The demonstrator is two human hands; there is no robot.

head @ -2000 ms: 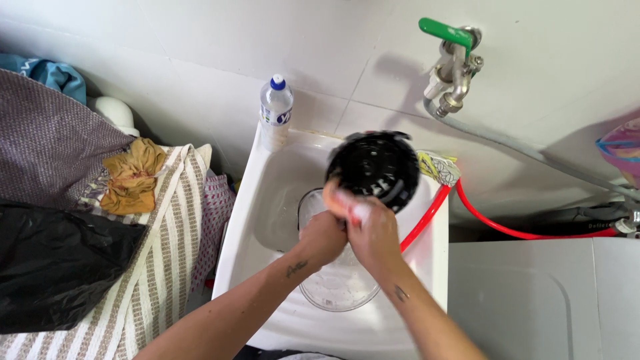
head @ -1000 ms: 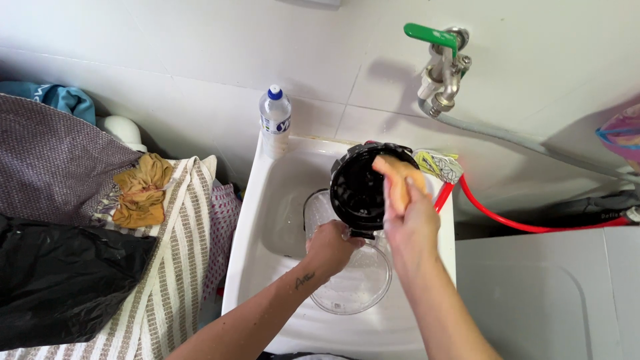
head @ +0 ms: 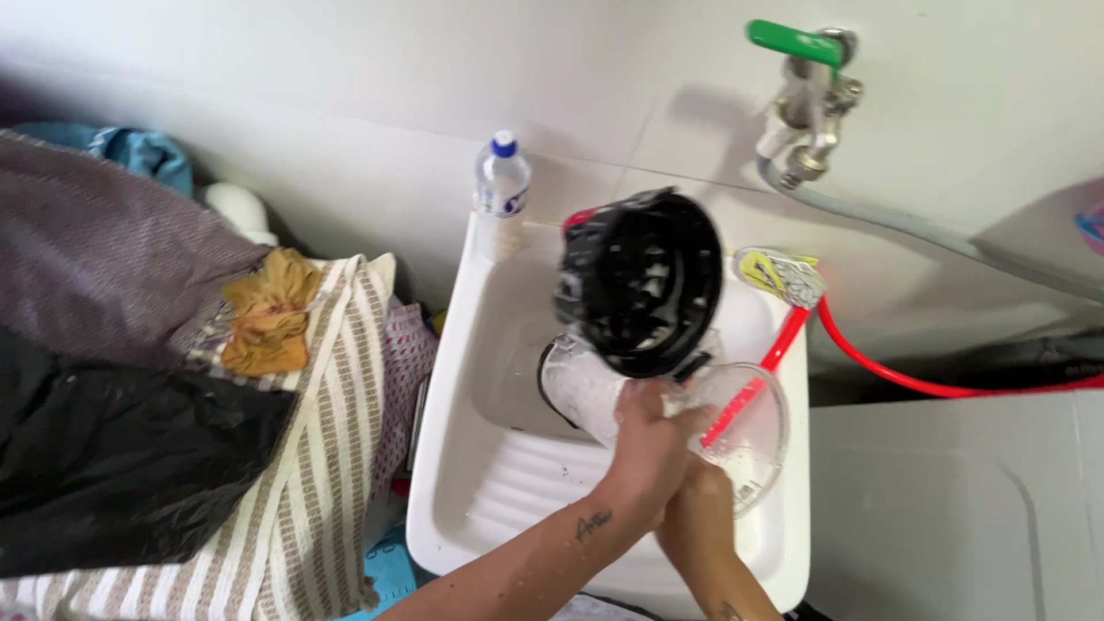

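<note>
My left hand (head: 649,440) grips the lower edge of a black round plastic vessel (head: 664,285), whose open mouth faces right and shows white suds inside. Just below and to the right, my right hand (head: 700,500) is closed up against my left wrist; its fingers are mostly hidden, so what it holds cannot be told. Beside the hands is a clear round plastic vessel (head: 780,431), wet, with suds on it. Behind my left hand, a clear piece with a dark rim (head: 573,384) lies in the white sink (head: 448,509).
A detergent bottle (head: 502,194) stands at the sink's back left corner. A yellow and grey cloth (head: 780,276) and a red hose (head: 888,371) are at the right. The green-handled tap (head: 802,103) is on the wall. Striped fabric (head: 319,483) and a black plastic bag (head: 121,466) lie left.
My right hand has moved from the black vessel's mouth down beside my left wrist, and the orange sponge it held no longer shows. The clear round vessel has shifted right.
</note>
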